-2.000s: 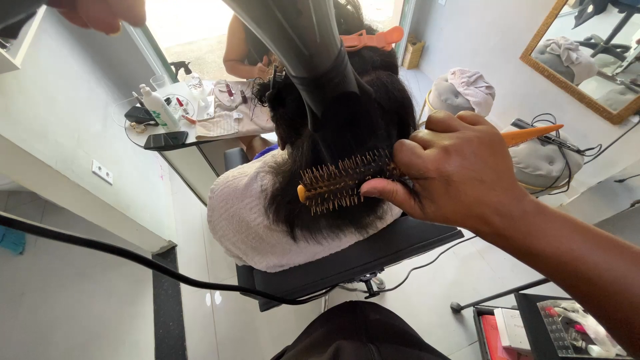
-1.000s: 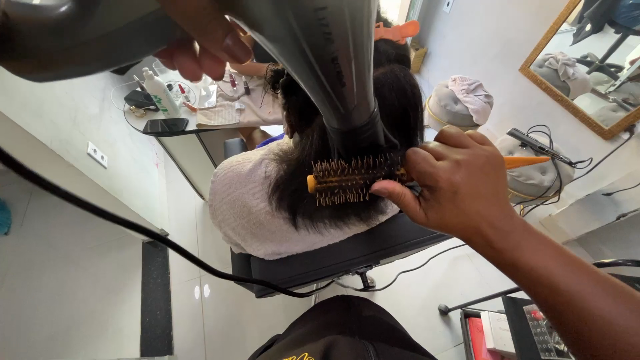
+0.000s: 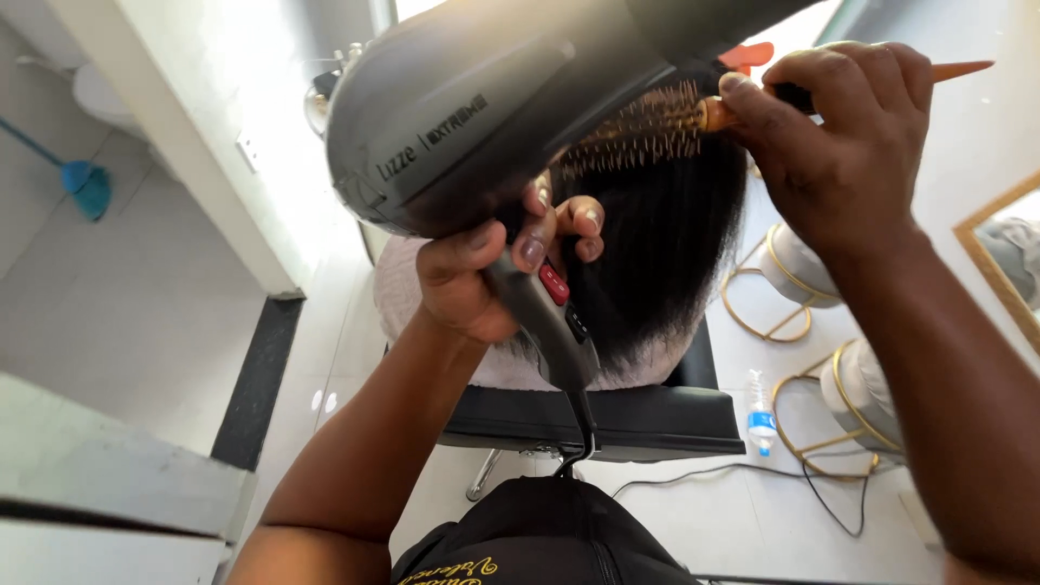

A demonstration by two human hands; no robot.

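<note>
My left hand (image 3: pixel 512 260) is closed around the handle of a grey Lizze hair dryer (image 3: pixel 455 122), whose body slants up to the right across the view. With my right hand (image 3: pixel 845 138) I grip a round hairbrush (image 3: pixel 650 134) by its orange handle; its bristled barrel lies at the top of a seated person's long dark hair (image 3: pixel 666 236), partly hidden by the dryer. The dryer's nozzle is out of view. A pale towel (image 3: pixel 406 284) covers the person's shoulders, and an orange clip (image 3: pixel 751 57) shows beside my right fingers.
Below the hair is the black chair back (image 3: pixel 593 418). The dryer's cord (image 3: pixel 581 422) hangs over it. On the right floor are gold-framed stools (image 3: pixel 861 398), a plastic bottle (image 3: pixel 761 414) and another cable (image 3: pixel 707 471). A framed mirror (image 3: pixel 1007 252) is at the right edge.
The brush has moved from the hair's lower ends up toward the head. The dryer now lies across the view, its handle and my left hand lower and fully visible. The view has shifted.
</note>
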